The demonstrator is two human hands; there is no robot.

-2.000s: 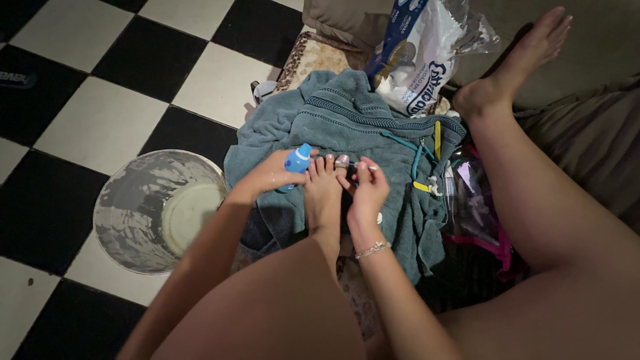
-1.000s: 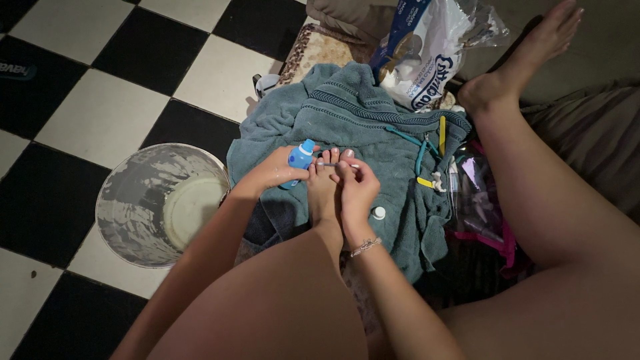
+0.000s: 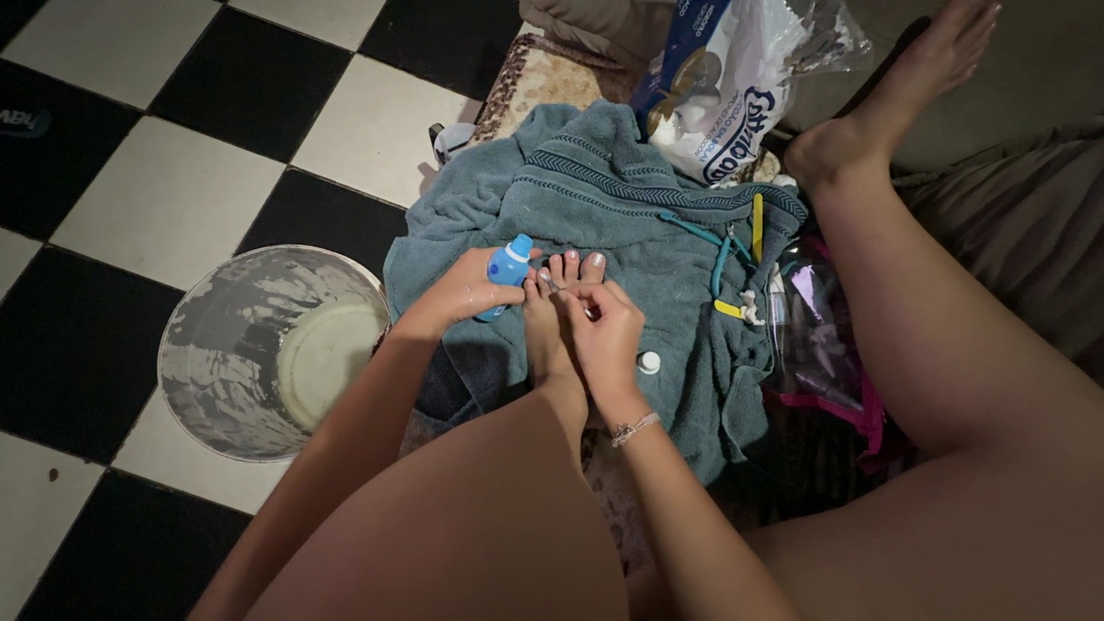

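My left hand [image 3: 470, 289] is closed around a small blue plastic bottle [image 3: 509, 266], its thumb beside the small toes of my foot [image 3: 548, 332]. Between the fingertips of my right hand [image 3: 608, 332] is a thin stick-like tool [image 3: 554, 283], whose tip reaches the smaller toes; its exact kind is too small to tell. The toenails carry pale polish. Under the foot lies a teal towel [image 3: 604, 198]. A small white-capped bottle [image 3: 649, 362] rests on the towel, right of my right wrist.
A metal bucket [image 3: 272, 354] with cloudy liquid stands left on the checkered floor. Cuticle nippers [image 3: 720, 259], yellow-handled items [image 3: 757, 228] and a clear pink-edged pouch [image 3: 815, 328] lie right. A cotton-ball bag [image 3: 733, 95] is behind, near my other foot [image 3: 897, 95].
My right hand has shifted left across the toes, from beside the big toe towards the smaller ones. My left hand keeps hold of the blue bottle.
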